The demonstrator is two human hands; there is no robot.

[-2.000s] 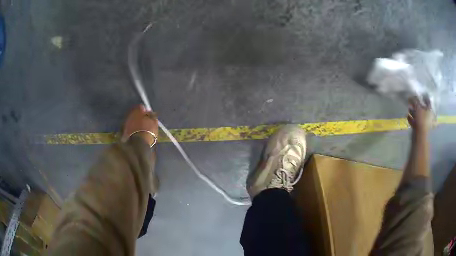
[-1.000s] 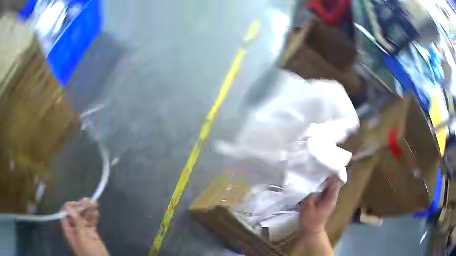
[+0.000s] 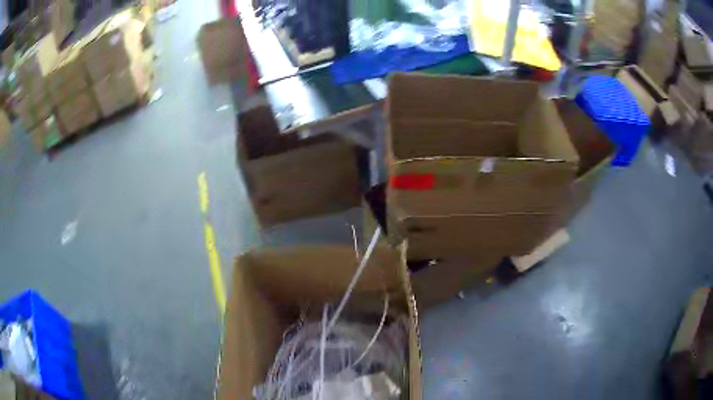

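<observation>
An open carton (image 3: 254, 312) stands at the bottom centre, nearest in front of me. It holds a tangle of thin white strapping waste (image 3: 344, 344), with one longer strip rising towards the carton's far right corner. A pale scrap lies on the tangle at the bottom edge of the picture. Neither of my hands is in view. A taller open carton (image 3: 477, 187) with a red mark stands just beyond, to the right. Another open carton (image 3: 305, 183) stands behind, left of it.
A blue crate (image 3: 59, 351) with white scrap is at the bottom left. A yellow line (image 3: 211, 250) runs along the floor. Stacked cartons (image 3: 86, 78) stand far left. A green-topped bench (image 3: 336, 90) is at the back, and a ribbed blue crate (image 3: 614, 109) at the right.
The view has swung up and across to the cartons and bench. Both hands, one with a white strap and one with white wrapping scrap, have left the picture.
</observation>
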